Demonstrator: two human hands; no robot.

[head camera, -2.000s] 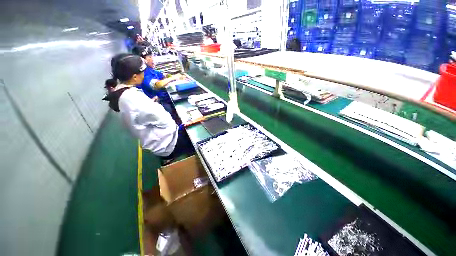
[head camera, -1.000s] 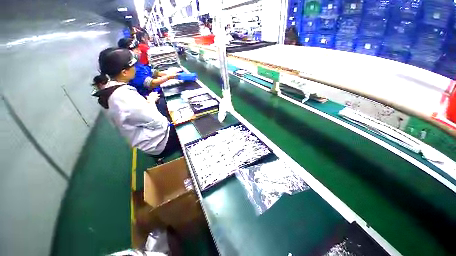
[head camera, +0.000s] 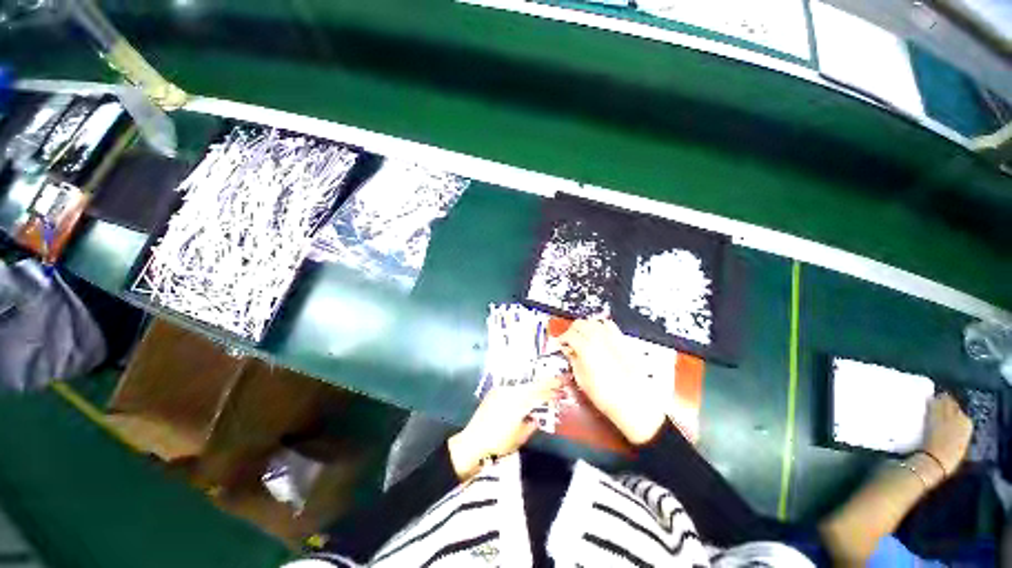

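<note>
My left hand (head camera: 513, 413) is over the left part of the orange board (head camera: 689, 388), holding a bundle of pale strips (head camera: 513, 342) that fan out toward the bench's far side. My right hand (head camera: 605, 366) is beside it over the board, fingers bent down close to the left hand's fingertips. What the right fingers hold is too small and blurred to tell. White pieces lie on the board right of my right hand. Above the board, twin black trays (head camera: 621, 231) hold scattered specks (head camera: 573, 270) at left and a dense white heap (head camera: 671, 293) at right.
A large black tray heaped with strips (head camera: 246, 227) and a clear plastic bag (head camera: 394, 222) are at left. An open cardboard box (head camera: 183, 383) is below the bench edge. At right, past the yellow-green line (head camera: 792, 388), a neighbour's hand (head camera: 947, 430) touches a tray of white parts (head camera: 882, 406).
The view has swung from along the bench at left down to the board. Both my hands, the board and the neighbour's hand at right now show; the strip tray and bag have shifted left in view.
</note>
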